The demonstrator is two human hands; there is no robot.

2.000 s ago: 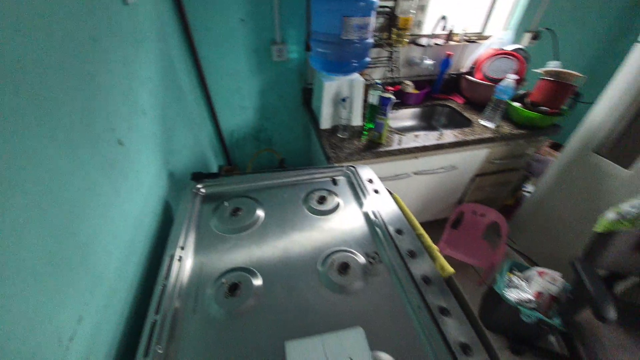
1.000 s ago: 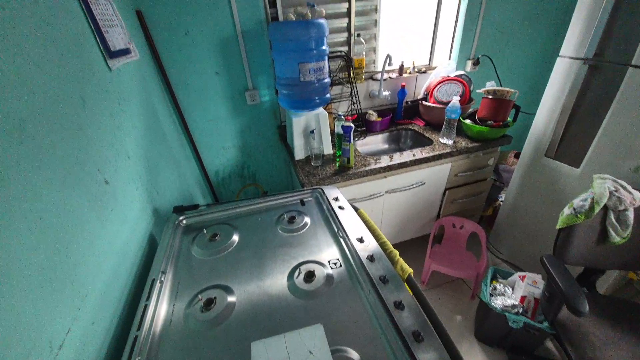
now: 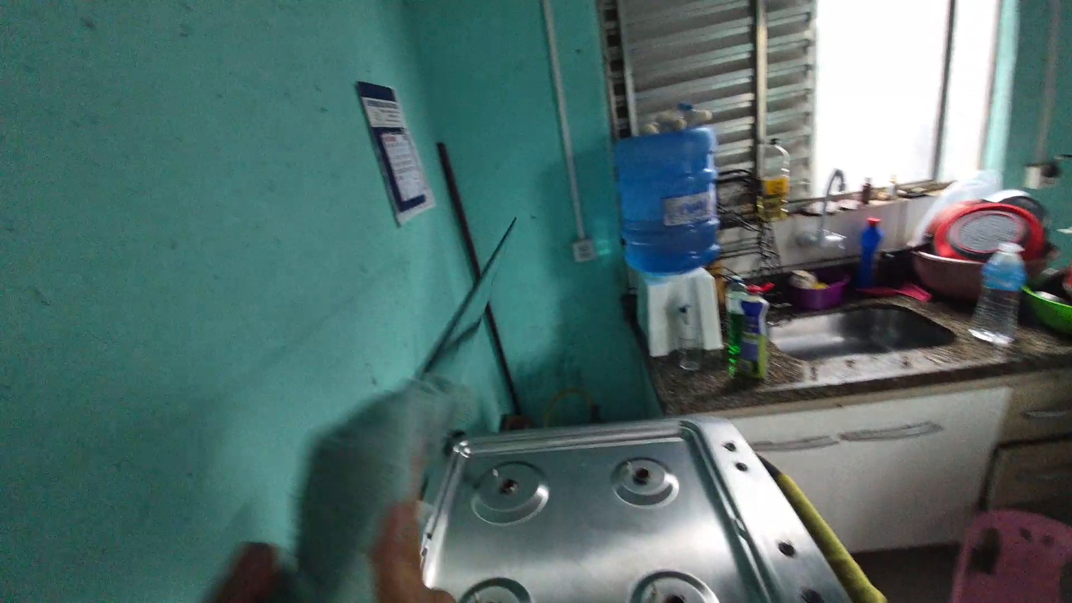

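At the lower left, blurred fingers, apparently of my left hand (image 3: 402,548), grip a grey-green cloth (image 3: 347,477) held up beside the wall. My right hand cannot be made out. Beyond the cloth's top, a thin dark pointed thing (image 3: 469,306) slants up to the right; blur hides what it is and whether the hand holds it. Just right of the cloth lies the bare stainless-steel cooktop of a stove (image 3: 578,536), with its burner seats showing and no grates on them. A yellow cloth (image 3: 825,528) hangs along its right side.
A teal wall with a calendar (image 3: 398,155) bounds the left. Behind the stove, a dark rod (image 3: 469,226) leans in the corner. A granite counter (image 3: 837,373) carries a blue water jug (image 3: 668,201), bottles, a sink (image 3: 863,331) and dishes. A pink plastic chair (image 3: 1013,557) stands lower right.
Fingers with the grey-green cloth and the thin dark thing have come into view at the left. The view has swung left, and the bin and the draped black chair are out of frame.
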